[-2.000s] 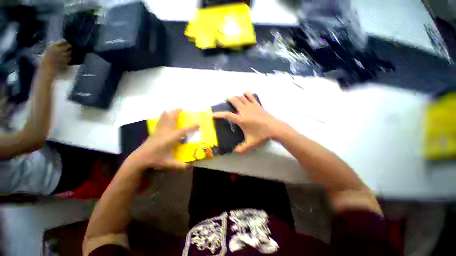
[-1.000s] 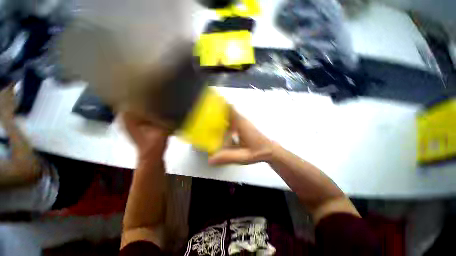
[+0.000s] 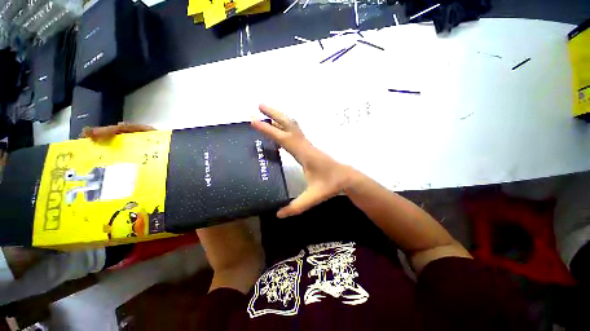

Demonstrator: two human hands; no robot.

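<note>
A long outer box (image 3: 103, 187), yellow with a product picture and a cartoon duck-like figure and black at both ends, is held over the table's front edge at the left. Its left end is cut off by the picture's edge. My left hand (image 3: 116, 130) shows only in part along the box's far side; the rest is hidden behind the box, with the forearm passing beneath it. My right hand (image 3: 314, 169) spans the right black end, fingertips at the far corner and thumb at the near corner, with a gap before the palm.
Black inner boxes (image 3: 116, 45) stand at back left. Flat yellow boxes (image 3: 226, 9) lie at the back. Thin loose strips (image 3: 404, 91) are scattered on the white table (image 3: 453, 142). A black heap (image 3: 453, 13) is behind. Another yellow box (image 3: 581, 71) is at the right edge.
The box, blurred and tilted a second ago, is now long side across and nearer the camera at the left. My right hand has come onto its right end. The view has shifted.
</note>
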